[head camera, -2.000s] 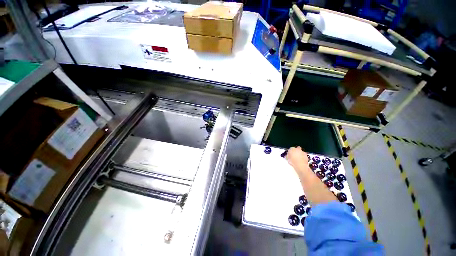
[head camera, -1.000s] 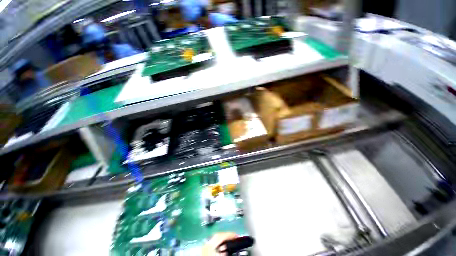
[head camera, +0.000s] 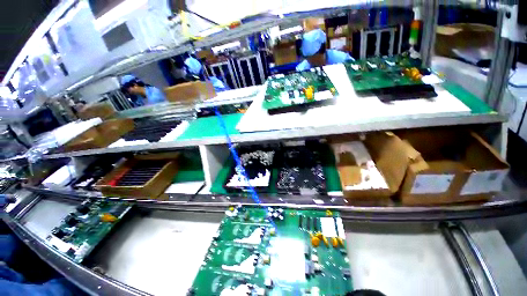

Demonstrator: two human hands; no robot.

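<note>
A large green circuit board (head camera: 289,254) lies on the conveyor in front of me, its near edge cut off by the picture's bottom. It has white printed areas at left, orange-yellow parts (head camera: 326,240) at upper right and a row of upright dark parts beside them. A black rounded object (head camera: 365,292) shows at the bottom edge, right of the board; what holds it is hidden. Neither of my hands is in view. A blue spiral cord (head camera: 234,151) hangs across the shelf down to the board.
A second green board (head camera: 89,222) lies on the conveyor at left, near a blue sleeve (head camera: 34,283). The shelf holds a bin of white parts (head camera: 254,167), a bin of black parts (head camera: 301,170) and open cartons (head camera: 433,185). Boards (head camera: 300,89) lie above. People in blue caps are beyond.
The view has swung from the machine and white tray of black round parts to the board and shelf. The hand with a black piece seen a second ago is out of view.
</note>
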